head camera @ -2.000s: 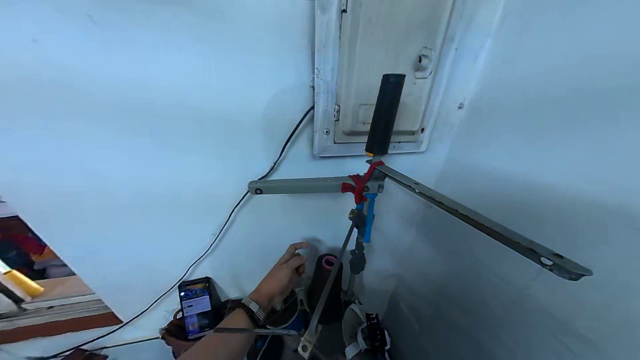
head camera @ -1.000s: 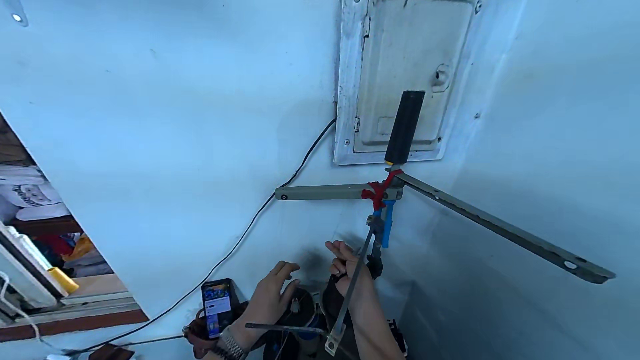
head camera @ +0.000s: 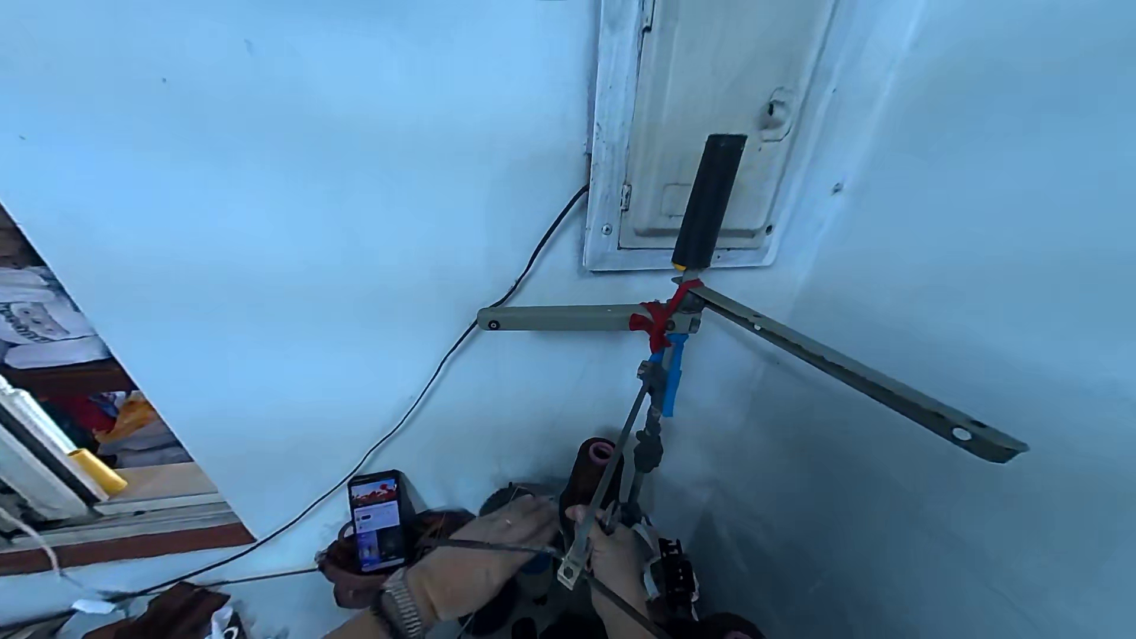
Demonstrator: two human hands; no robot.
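My left hand (head camera: 497, 550), with a metal watch on its wrist, reaches in at the bottom beside a dark thread cone (head camera: 590, 479). Just to its right, my right hand (head camera: 612, 550) is by the lower metal rods of a stand; what its fingers touch is partly hidden. The metal stand (head camera: 657, 390), tied with red cloth and blue strips, rises above both hands. It carries a grey arm (head camera: 568, 318) to the left, a longer arm (head camera: 861, 377) to the right and an upright black cylinder (head camera: 710, 200). Whether either hand holds anything cannot be told.
A lit phone (head camera: 377, 522) leans by a brown pouch (head camera: 351, 577) left of my hands. A black cable (head camera: 426, 390) runs down the wall. Above is a metal panel door (head camera: 728, 115) in a frame. Folded cloths (head camera: 44, 324) lie on shelves at left; another wall stands at right.
Two seconds ago only my left hand showed. My right hand has come into view, and since one second ago both hands have moved closer together, low by the rods.
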